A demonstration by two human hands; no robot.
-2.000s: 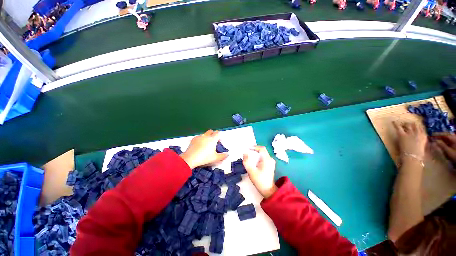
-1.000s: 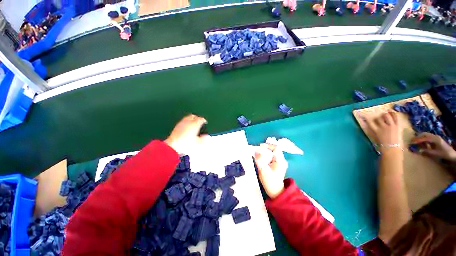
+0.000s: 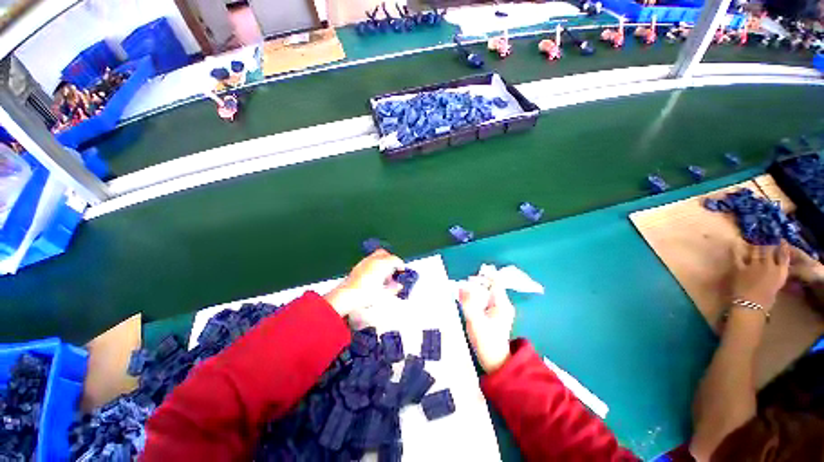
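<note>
My left hand (image 3: 369,287) is over the white sheet (image 3: 461,388), its fingertips closed on a dark navy plastic part (image 3: 406,281). My right hand (image 3: 489,311) is at the sheet's right edge, with something small and white at its fingertips; it is hard to make out. The crumpled white tissue (image 3: 519,279) lies just beyond it and partly behind the fingers. A heap of navy parts (image 3: 348,401) lies on the sheet under my left forearm. A single navy part (image 3: 375,244) is on the green belt's near edge just beyond my left hand.
A blue bin (image 3: 63,379) of dark parts stands at left beside tan cardboard (image 3: 113,361). A black tray (image 3: 461,138) of parts sits beyond the near belt. Single parts (image 3: 530,212) line the belt. Another person's hands work over cardboard (image 3: 687,244) at right. A white strip (image 3: 578,386) lies by my right forearm.
My left hand has come back from the belt edge to the sheet and now holds a part. A part now lies on the belt where it was. My right hand has barely moved; the view tilts up.
</note>
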